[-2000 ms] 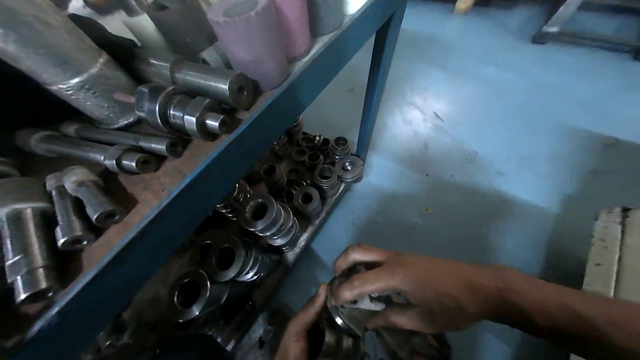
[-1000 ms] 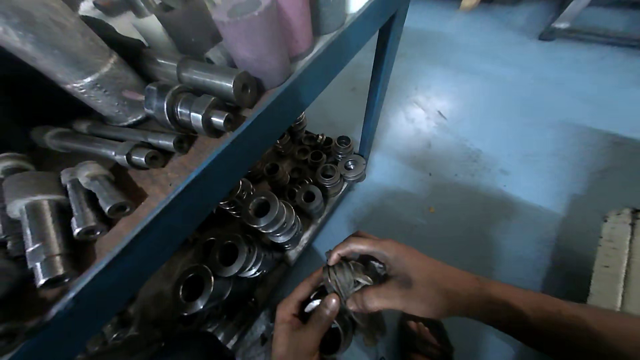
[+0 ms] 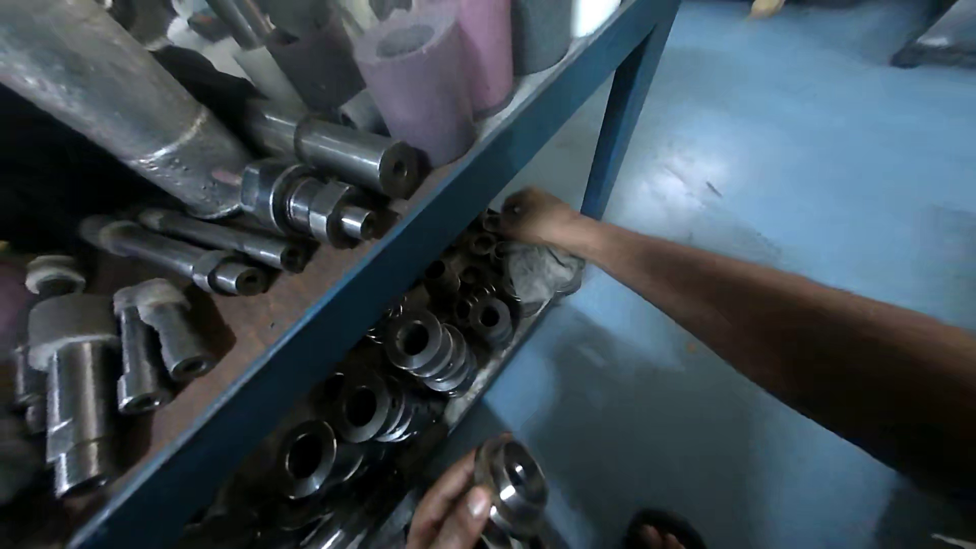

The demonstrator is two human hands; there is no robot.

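Note:
My left hand (image 3: 454,507), at the bottom centre, grips a round steel collar (image 3: 512,480) with a hole in its middle; more metal rings show just below it, partly cut off by the frame. My right hand (image 3: 537,217) reaches to the lower shelf, beside the rack's blue leg. A grey cloth (image 3: 540,271) hangs or lies just under that hand. Its fingers are mostly hidden, so whether it holds the cloth or a ring cannot be told. Steel rings (image 3: 427,343) lie in stacked rows on the lower shelf, to the left of both hands.
The blue rack edge (image 3: 381,263) crosses diagonally above the lower shelf. On the upper shelf lie steel arbors (image 3: 343,152), a thick metal pipe (image 3: 130,99) and purple and pink abrasive cylinders (image 3: 427,91). A blue rack leg (image 3: 621,122) stands beyond my right hand. A sandalled foot (image 3: 659,534) shows below.
My right hand has left the rings near my left hand and moved up to the far end of the lower shelf. The left hand still holds a metal piece.

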